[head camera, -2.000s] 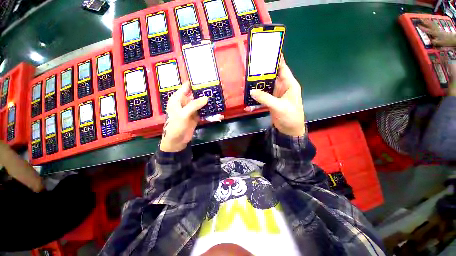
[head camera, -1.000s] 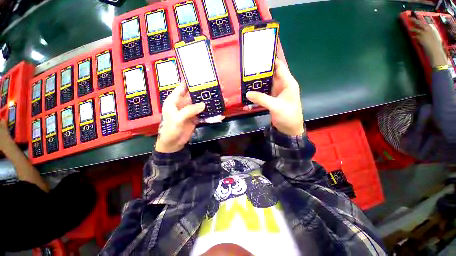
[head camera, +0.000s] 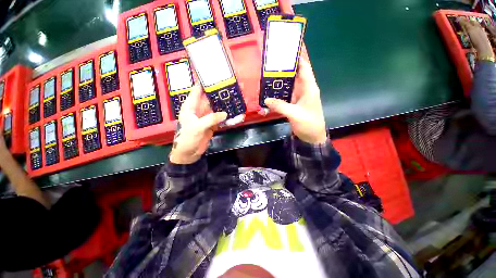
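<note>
My left hand (head camera: 194, 126) holds a black keypad phone (head camera: 215, 69) with yellow trim and a lit white screen, tilted to the left. My right hand (head camera: 307, 111) holds a second keypad phone (head camera: 281, 54), nearly upright, its screen also white. Each thumb lies on the lower keys. Both phones are held above the red turnover tray (head camera: 247, 62), over its right part. Several phones with lit screens lie in its other pockets, such as the phone at the lower left (head camera: 144, 96). The pockets behind the held phones are partly hidden.
A second red tray (head camera: 81, 155) with phones is at the left, and another red tray (head camera: 20, 81) at the far left. The trays lie on a green bench (head camera: 375, 59). People's arms show at both sides. A large red shape (head camera: 375, 174) is below the bench edge.
The left phone has moved slightly left and tilts more. The right phone has moved up a little. My right thumb has shifted lower on the keys. The view has shifted slightly.
</note>
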